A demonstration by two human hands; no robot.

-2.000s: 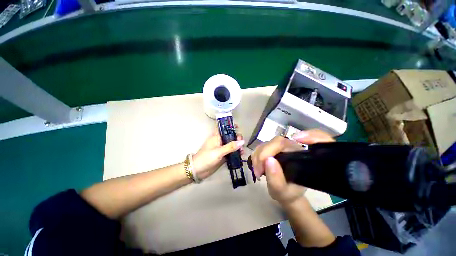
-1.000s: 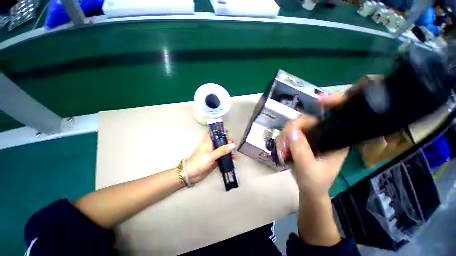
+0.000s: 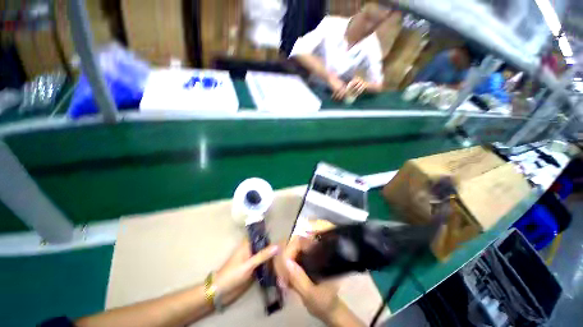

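Observation:
The hair dryer (image 3: 250, 199) lies on the beige mat (image 3: 169, 246), its white round barrel away from me and its black handle towards me. My left hand (image 3: 238, 271) holds the handle from the left. My right hand (image 3: 305, 274) is closed round the thick black electric screwdriver (image 3: 358, 250), just right of the handle. The image is blurred; the screwdriver bit is hidden, so I cannot tell whether it touches the handle.
The grey-white screw box (image 3: 332, 195) stands behind my right hand. A brown carton (image 3: 457, 185) is right of it. A black crate (image 3: 511, 281) with clear bags is low at right. Across the green belt (image 3: 166, 153) are white foam trays (image 3: 188, 91) and a person in white (image 3: 348, 51).
The view has tilted up, showing people opposite. The screwdriver has come down from over the screw box to beside the dryer handle. My left hand still holds the handle.

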